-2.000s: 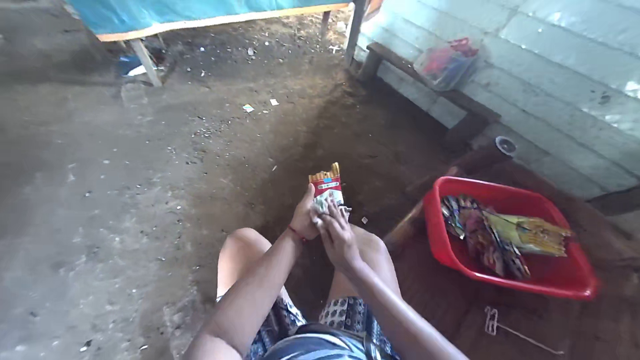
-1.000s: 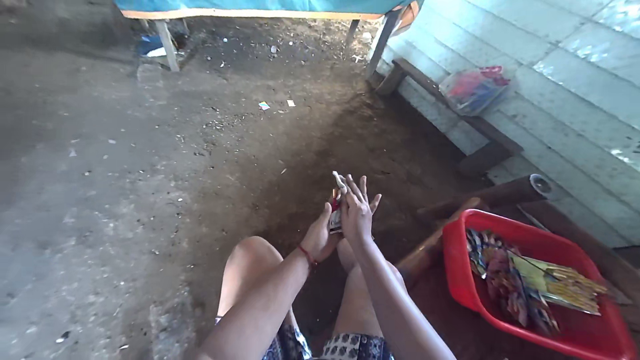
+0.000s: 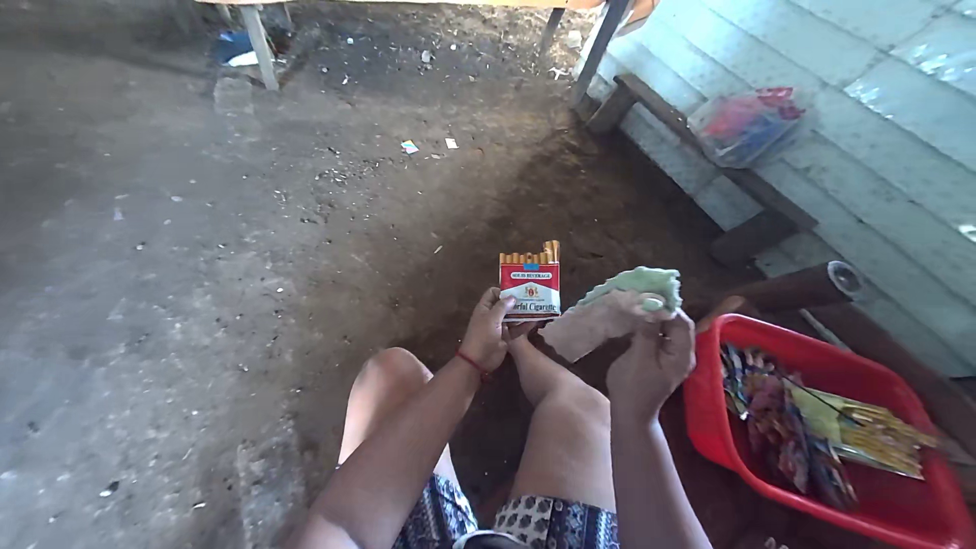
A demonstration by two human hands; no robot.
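My left hand (image 3: 488,328) grips a red and white cigarette-style packet (image 3: 531,293) by its lower part, upright above my knees. A row of tan sticks shows at the packet's open top, with the ones at the right standing higher. To the right, my right hand (image 3: 667,347) pinches the edge of a thin, torn, pale green and pinkish sheet (image 3: 610,309), which spreads out toward the packet. A small pale round piece (image 3: 652,303) shows at my fingertips. The sheet's exact material is unclear.
A red plastic basin (image 3: 709,435) at the right holds colourful wrapped items (image 3: 778,427) and a flat pack of yellow sticks (image 3: 888,438). Behind it are a dark log (image 3: 778,293) and a low wooden bench (image 3: 762,194) bearing a clear plastic bag (image 3: 743,126). Table legs (image 3: 261,47) stand ahead.
My hands, together at the packet before, are now apart; the right one has moved to the right with the pale sheet. The packet's front faces up in plain sight again.
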